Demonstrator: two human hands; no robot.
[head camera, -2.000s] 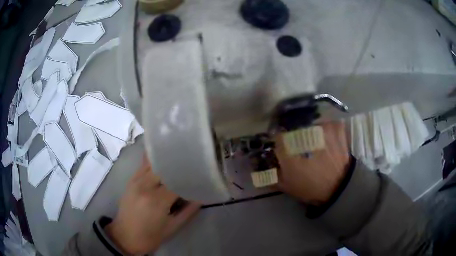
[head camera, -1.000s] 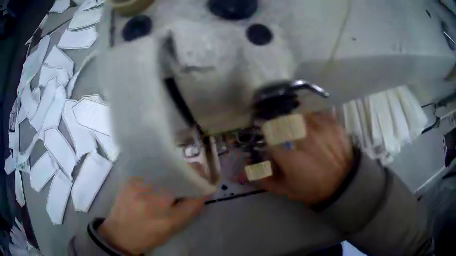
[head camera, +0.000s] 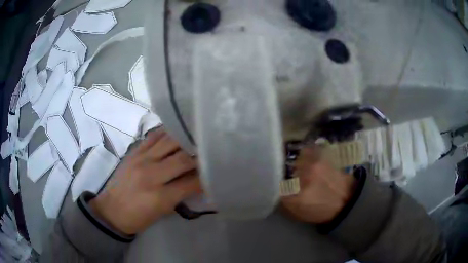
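Note:
The off-white sewing machine head (head camera: 303, 67) fills the centre, with a pale rounded guard (head camera: 236, 123) in front of the needle area. My left hand (head camera: 149, 182) lies left of the guard, palm down, fingertips at its edge and partly hidden. A crumpled white end of fabric shows just above its fingers. My right hand (head camera: 320, 187) is right of the guard, blurred, its fingers behind the cream ribbed blocks (head camera: 290, 186). The needle and presser foot are hidden. Whether either hand holds fabric cannot be seen.
Many white pointed fabric pieces (head camera: 95, 172) lie spread over the grey table at left, with a narrow curved white band (head camera: 110, 45) among them. A fanned bunch of folded cream-white strips (head camera: 408, 146) lies at right. A bent silver lever (head camera: 374, 113) sticks out above my right hand.
The view has shifted, so the machine head sits further right in the picture. My left hand has moved up beside the guard, near the white pieces. The guard now hides the needle area.

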